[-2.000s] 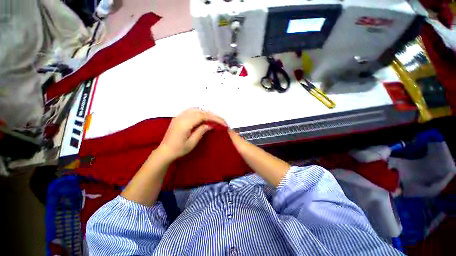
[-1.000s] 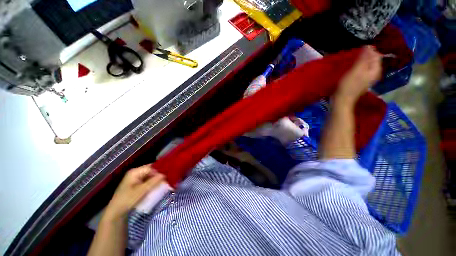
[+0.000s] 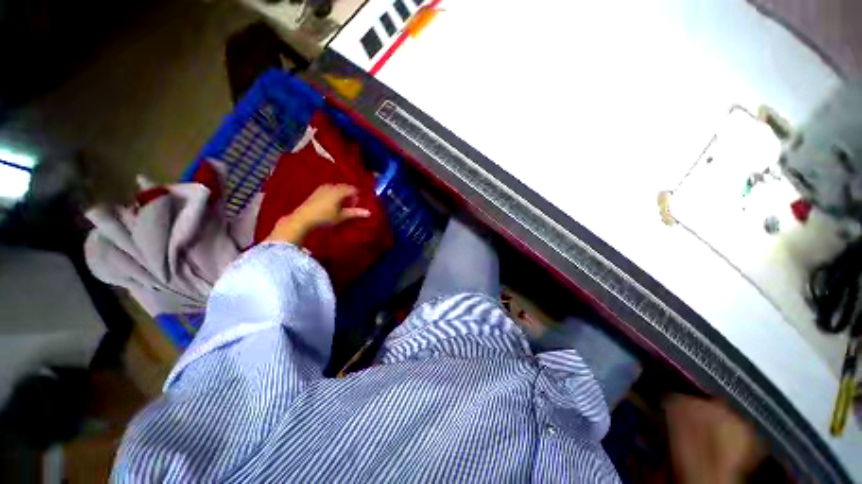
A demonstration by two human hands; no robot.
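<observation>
Red fabric (image 3: 364, 236) lies bunched in the blue lattice basket (image 3: 250, 142) at the left, below the table edge. My left hand (image 3: 326, 208) is over this fabric, with finger and thumb tips visible and apart and no cloth seen between them. My right hand (image 3: 714, 440) is a blurred shape low at the right by the table's front edge; its fingers are not clear, and whether it holds anything cannot be told.
Pale cloth (image 3: 170, 236) hangs over the basket's left side. The white machine table (image 3: 586, 113) has a dark ruler-marked edge. At the far right are part of the sewing machine (image 3: 827, 156), black scissor handles (image 3: 832, 288) and yellow snips (image 3: 843, 402).
The view has swung left from the right-hand baskets to the left one. The red piece is no longer stretched between my hands; my left hand is now over red fabric in the basket.
</observation>
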